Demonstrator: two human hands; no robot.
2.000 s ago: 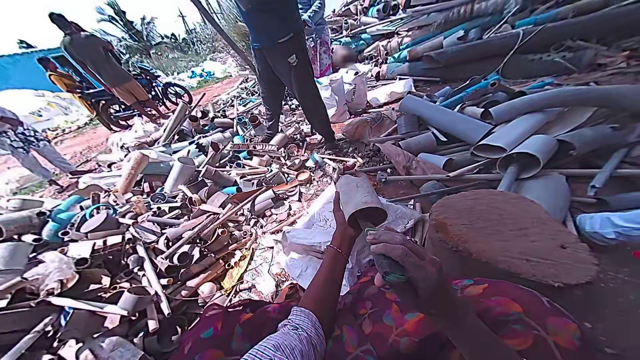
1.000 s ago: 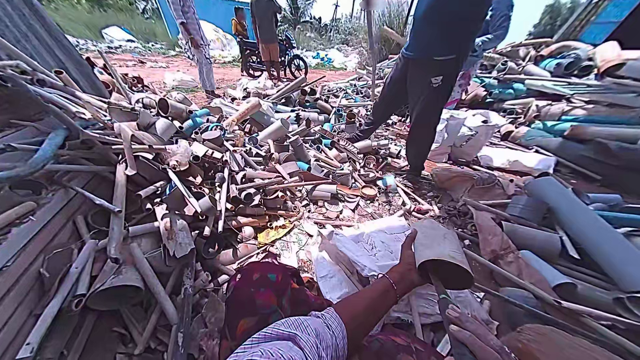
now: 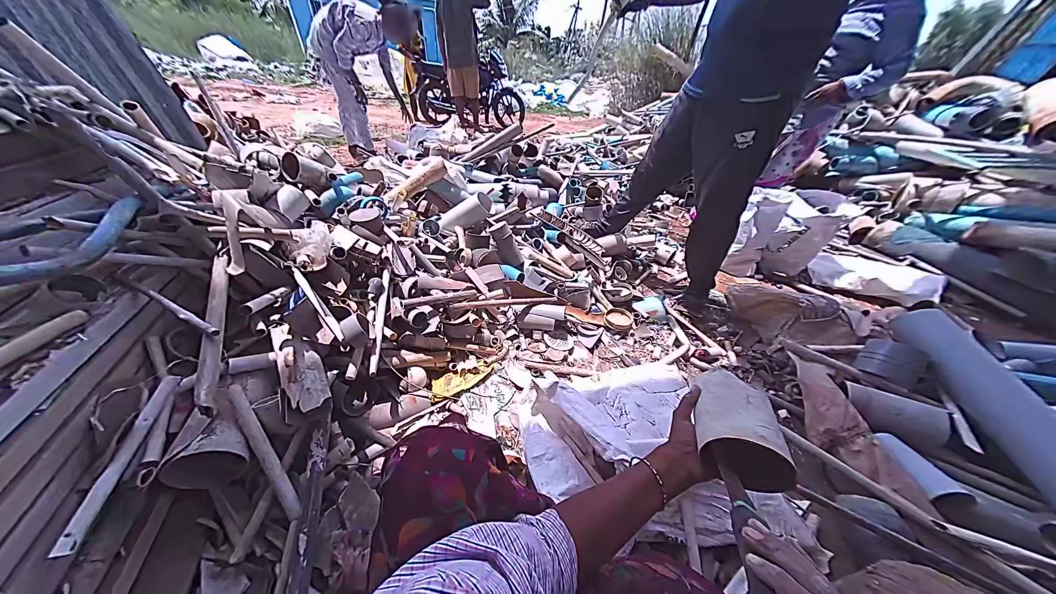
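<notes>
My left hand (image 3: pixel 683 441) grips the left side of a short grey plastic pipe piece (image 3: pixel 738 417), whose open end faces down toward me. Below it my right hand (image 3: pixel 784 561) shows only partly at the bottom edge, around a narrow tool with a green part (image 3: pixel 745 511); its upper end reaches into or against the pipe's mouth. What kind of tool it is cannot be told. White woven sacking (image 3: pixel 619 412) lies on the ground behind and below the pipe.
Scrap plastic pipes (image 3: pixel 470 214) are heaped ahead and at left. Larger grey pipes (image 3: pixel 973 388) lie at right. A person in dark trousers (image 3: pixel 726 165) stands close ahead; another person (image 3: pixel 346 66) bends over farther back, near a motorcycle (image 3: pixel 470 91).
The person at the far left, upright one second ago, now bends toward the heap. My left hand still holds the pipe piece. The view has swung left since the oldest frame.
</notes>
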